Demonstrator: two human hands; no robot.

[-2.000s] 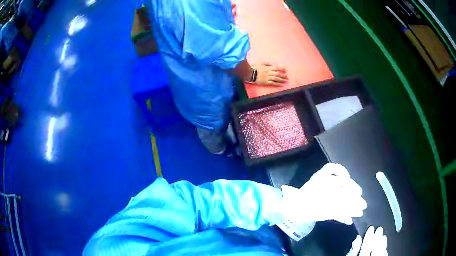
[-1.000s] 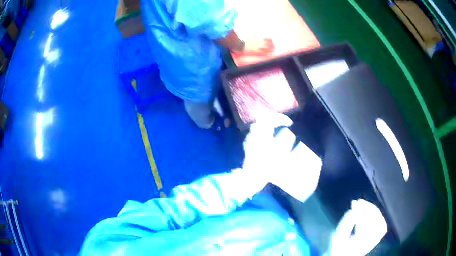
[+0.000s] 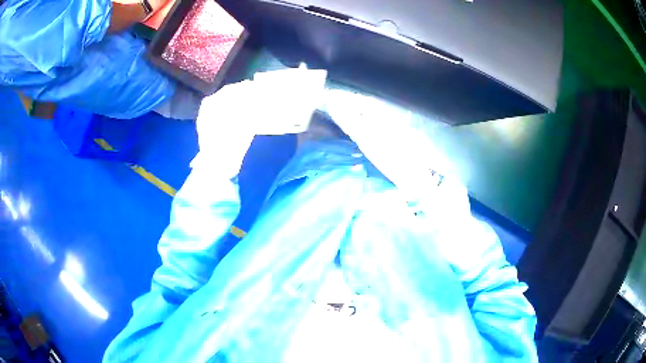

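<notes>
A white card or folded paper (image 3: pixel 289 99), overexposed, is in front of my body. My left hand (image 3: pixel 225 117), in a white glove, grips its left side. My right hand (image 3: pixel 343 105), also white-gloved, is at the card's right edge; its fingers are washed out, so its grip cannot be told. The long black carton (image 3: pixel 425 53) lies beyond my hands, with slits along its near edge.
A black tray (image 3: pixel 239 48) with red-pink bubble wrap (image 3: pixel 203 41) is at upper left. A neighbour's blue sleeve (image 3: pixel 42 49) is left of it. Another black box (image 3: pixel 595 234) stands at right. The green bench top (image 3: pixel 524 152) shows between the boxes.
The view has swung right, so the tray and neighbour now show at upper left. My right hand has come across to the card in my left hand. The black carton's lid with the white slot no longer shows.
</notes>
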